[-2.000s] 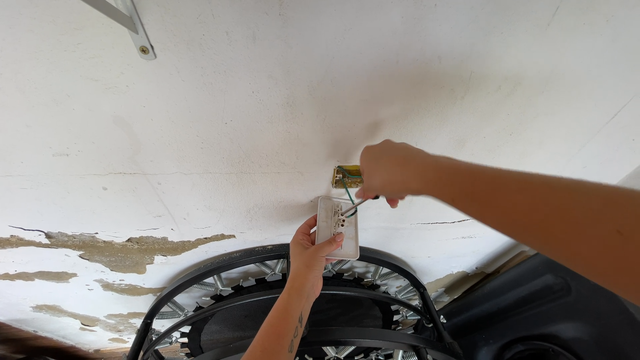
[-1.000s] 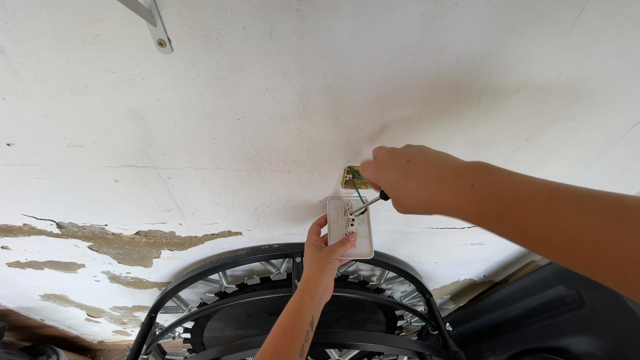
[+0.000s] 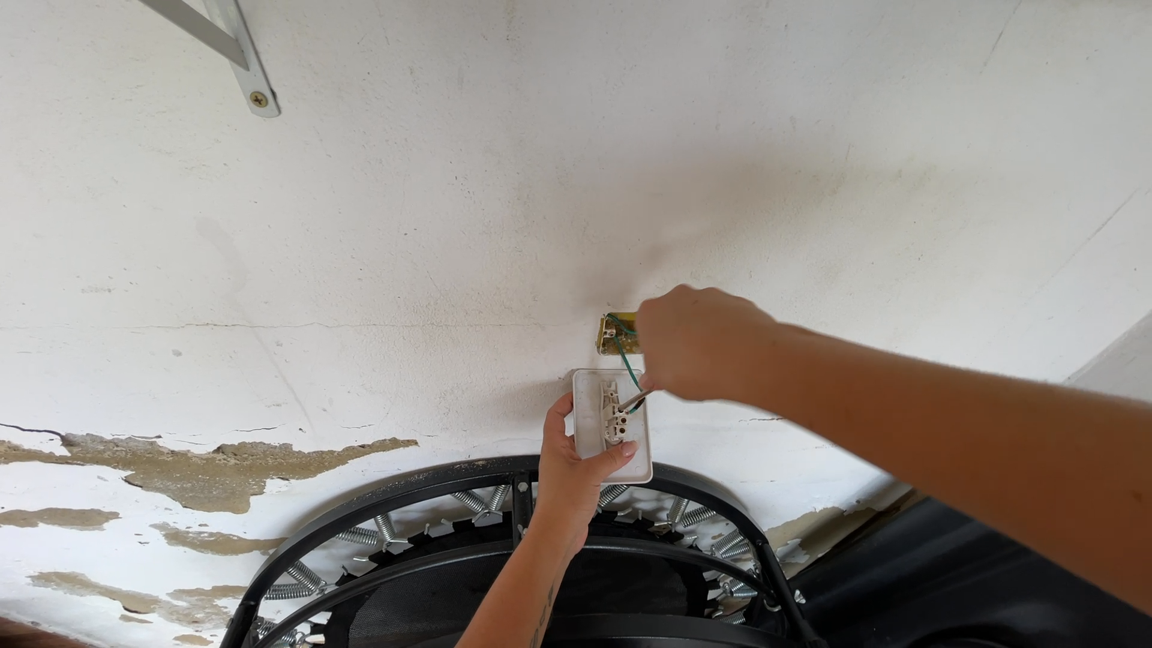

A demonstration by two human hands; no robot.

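My left hand [image 3: 576, 468] grips a white plastic electrical faceplate [image 3: 589, 414] by its lower left side, thumb across the back, where the terminal module [image 3: 616, 423] shows. My right hand [image 3: 697, 346] is closed around a screwdriver, whose handle it hides; the metal shaft [image 3: 634, 400] slants down to the module's terminals. Green wire [image 3: 625, 360] runs from the yellow wall box [image 3: 603, 335] down toward the faceplate. A short dark end shows beside the shaft. My right hand covers the right part of the box.
A folded mini trampoline frame [image 3: 396, 490] with metal springs leans against the wall below. A black plastic object [image 3: 972, 576] lies at lower right. A metal shelf bracket [image 3: 256, 85] is screwed on at upper left. Paint peels from the white wall [image 3: 360, 225] at lower left.
Two seconds ago my right hand was at the wire with no screwdriver shaft plainly visible; one second ago the shaft was at the module. The right hand has since turned, hiding the handle.
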